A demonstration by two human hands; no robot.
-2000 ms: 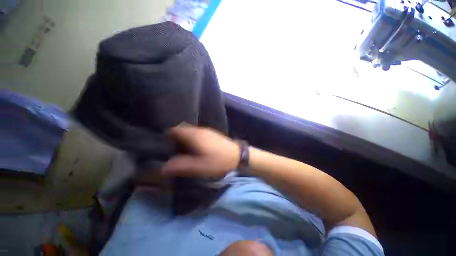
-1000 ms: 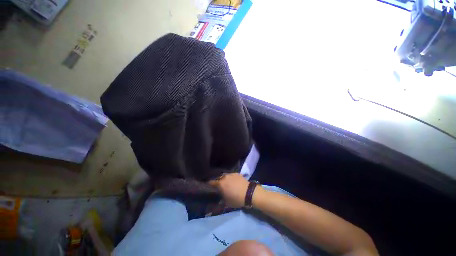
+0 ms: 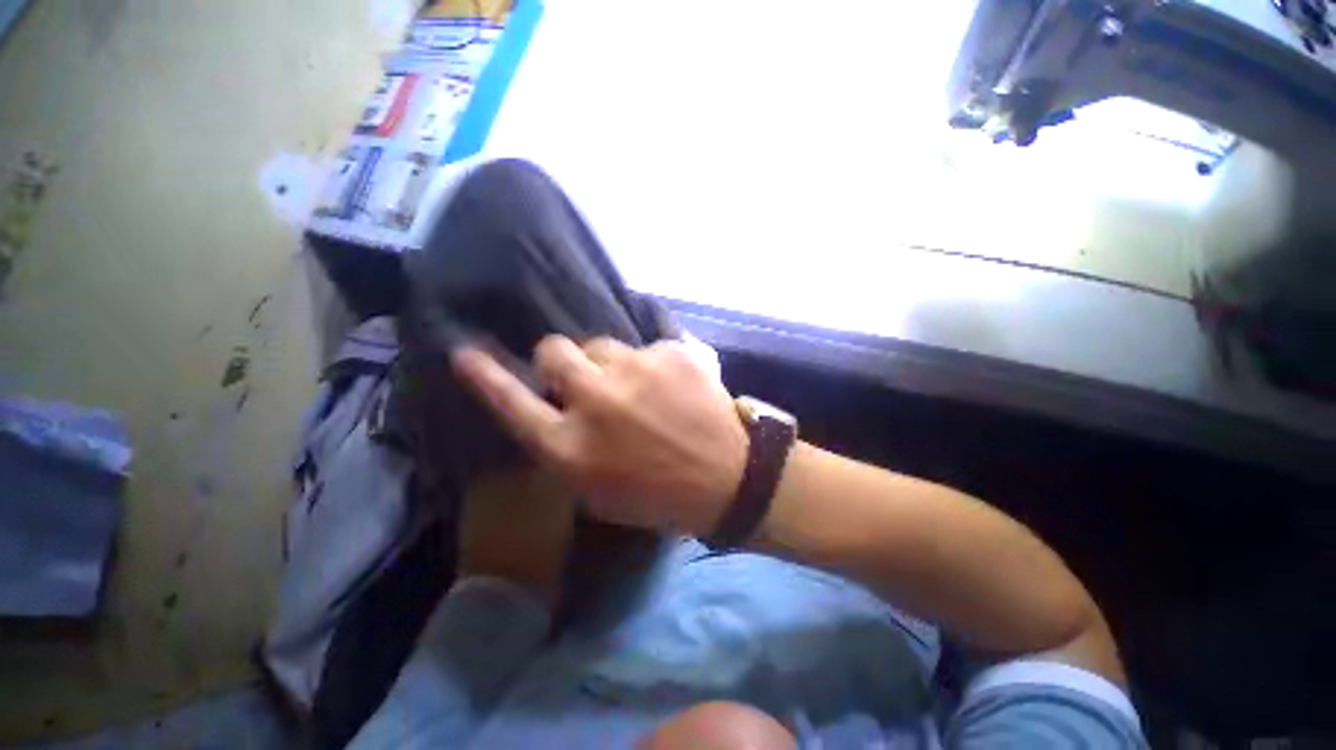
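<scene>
Dark grey cloth (image 3: 498, 264) is bunched into a rounded, upright shape in front of my chest, slightly blurred. My right hand (image 3: 630, 425) lies on its near side, index finger stretched along the cloth and the other fingers curled. Whether they pinch cloth, I cannot tell. My left forearm (image 3: 513, 535) rises from below into the cloth. My left hand is hidden by the cloth and my right hand. More cloth, with a pale lilac-white face (image 3: 344, 535) and dark strips, hangs at the left of my lap.
The white machine table (image 3: 762, 176) lies ahead, its dark front edge running to the right. The sewing machine head (image 3: 1070, 66) is at the upper right. Printed sheets (image 3: 396, 132) with a blue strip lie at the table's left end. A pale lilac piece (image 3: 59, 513) lies on the worn surface at left.
The dark cloth has gone from a broad, spread shape to a narrower rounded one. My right hand has moved up onto it. My left forearm now shows. The view has shifted.
</scene>
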